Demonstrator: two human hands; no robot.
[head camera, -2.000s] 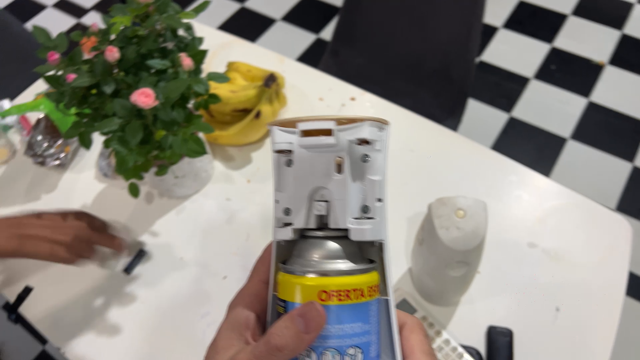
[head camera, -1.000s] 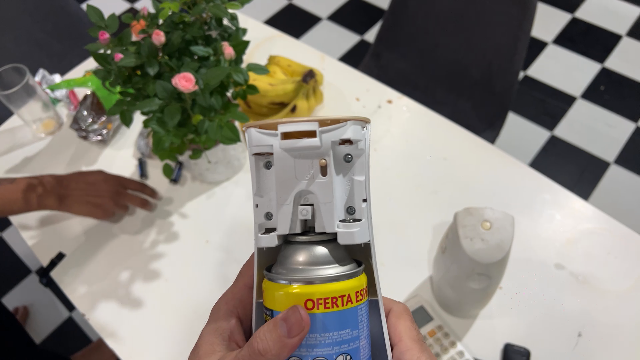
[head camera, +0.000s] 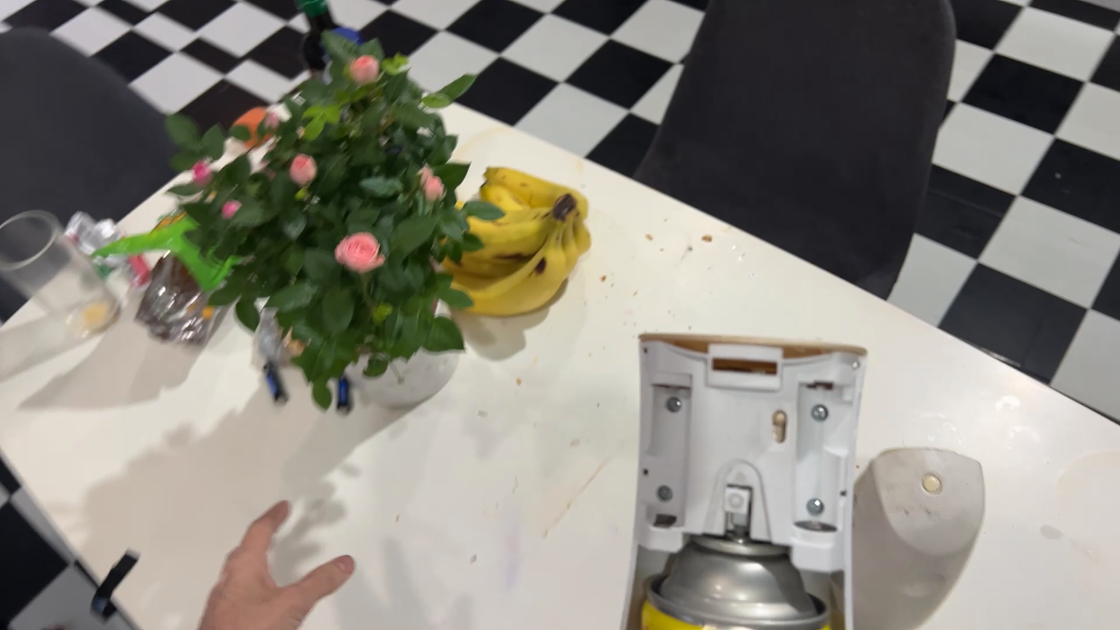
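An opened white air-freshener dispenser (head camera: 748, 437) stands upright at the lower right, its inside facing me. An aerosol can (head camera: 735, 582) with a silver dome and a yellow band sits in it, its nozzle under the white mechanism. Both battery bays beside the nozzle look unfilled. My left hand (head camera: 271, 573) reaches over the table at the lower left, thumb and finger apart, holding nothing. My right hand is out of view, and the dispenser's lower part is cut off by the frame. Two small blue cylinders, apparently batteries (head camera: 275, 382) (head camera: 343, 394), lie by the flowerpot.
A pale rounded cover (head camera: 919, 534) lies right of the dispenser. Beyond are a potted rose plant (head camera: 350, 201), its white pot (head camera: 411, 378), bananas (head camera: 525, 249), a drinking glass (head camera: 57, 280) and crumpled wrappers (head camera: 179, 302). Dark chairs (head camera: 805, 131) flank the white table (head camera: 490, 472).
My left hand has let go of the dispenser and moved left. The dispenser now appears farther right. Another person's hand, earlier at the left, has left the view.
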